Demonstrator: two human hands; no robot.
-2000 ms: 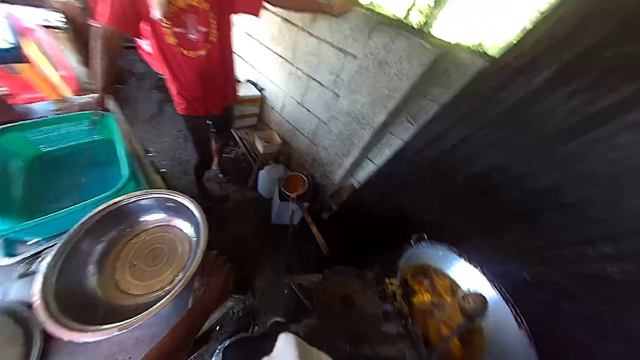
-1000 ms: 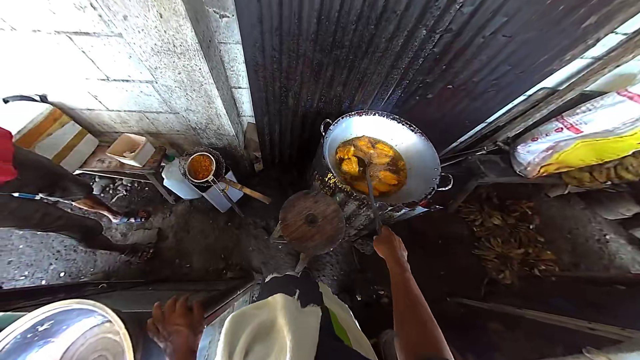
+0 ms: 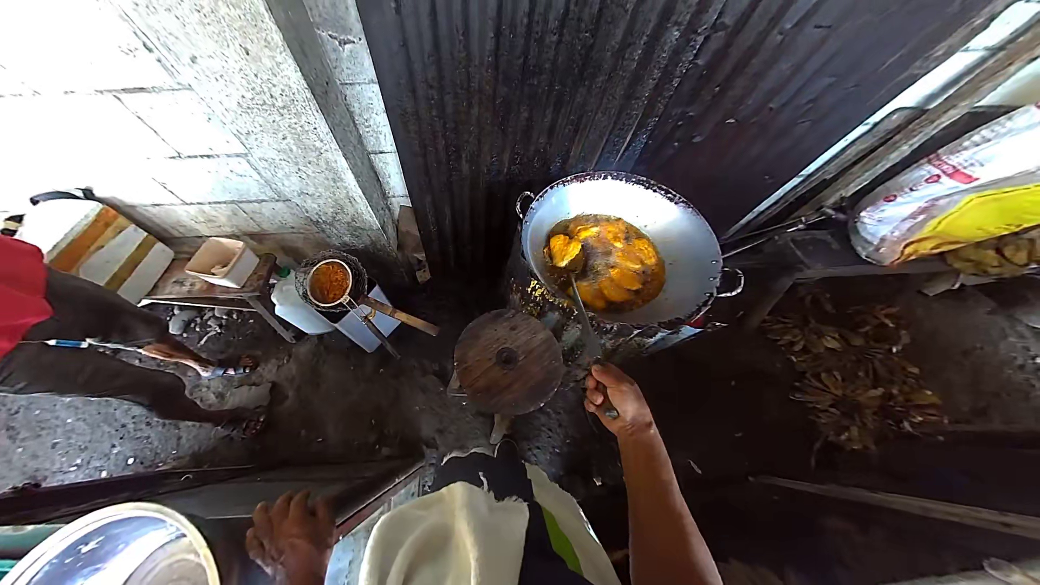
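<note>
My right hand (image 3: 616, 400) grips the handle of a metal ladle (image 3: 587, 321). The ladle's bowl is at the left side of a large metal wok (image 3: 678, 231), under a yellow-orange piece. Several yellow-orange pieces (image 3: 621, 278) lie in bubbling oil in the wok. My left hand (image 3: 292, 528) rests at the lower left near a table's edge, with its fingers somewhat spread and nothing visible in it. Beside that hand is a large metal basin (image 3: 199, 546), partly cut off by the view. A round wooden lid (image 3: 508, 361) lies just left of and below the wok.
A strainer (image 3: 331, 283) holding orange bits sits over a container on the left. Near it are a low wooden bench (image 3: 185, 280) and a person's legs (image 3: 106, 325). Corrugated metal stands behind the wok. At right are a plastic sack (image 3: 959, 191) and dried leaves (image 3: 861, 374).
The view has swung strongly toward the wok since the first frame. Since one second ago, the ladle's bowl has moved to the wok's left side, with a yellow-orange piece at it.
</note>
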